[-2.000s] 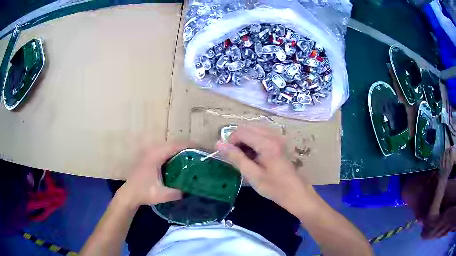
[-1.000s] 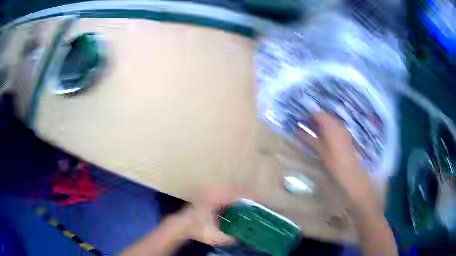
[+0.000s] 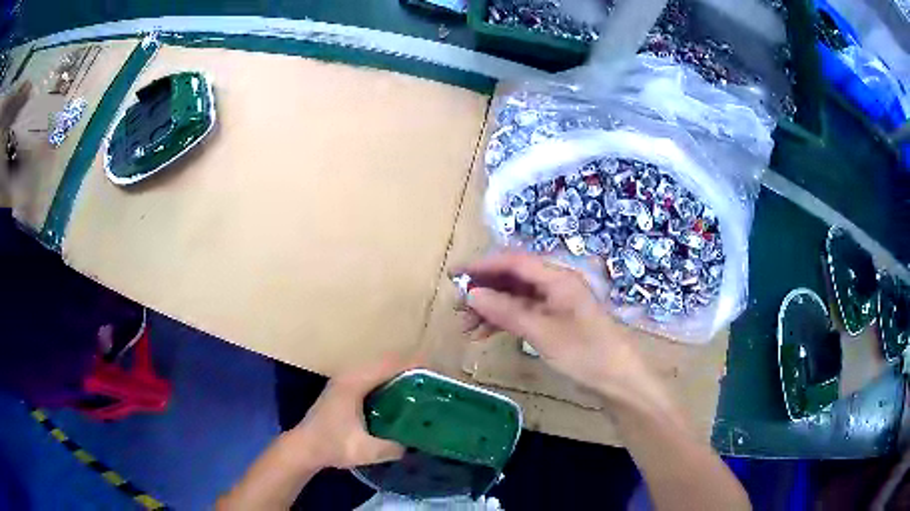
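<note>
My left hand point(image 3: 349, 419) grips the left side of a glossy green case point(image 3: 444, 414) with a silver rim, held at the bench's front edge. The case's dark part faces my body. My right hand point(image 3: 529, 299) is above the cardboard, up and to the right of the case, with a small silver fitting point(image 3: 463, 283) pinched at its fingertips. The clear parts bag point(image 3: 735, 235) lies open behind my right hand, heaped with silver fittings point(image 3: 639, 225), some showing red. The small pale dish point(image 3: 530, 348) is mostly hidden under my right hand.
Another green case point(image 3: 162, 130) lies on the cardboard mat point(image 3: 299, 200) at the left. More green cases point(image 3: 810, 354) are at the right on the green bench. A dark green crate point(image 3: 539, 38) of small parts stands behind the bag. A red object point(image 3: 130, 374) is below left.
My right hand has moved from the bag towards the case and now holds a fitting. Two seconds ago it held a thin pale stick at the case. The view has shifted left.
</note>
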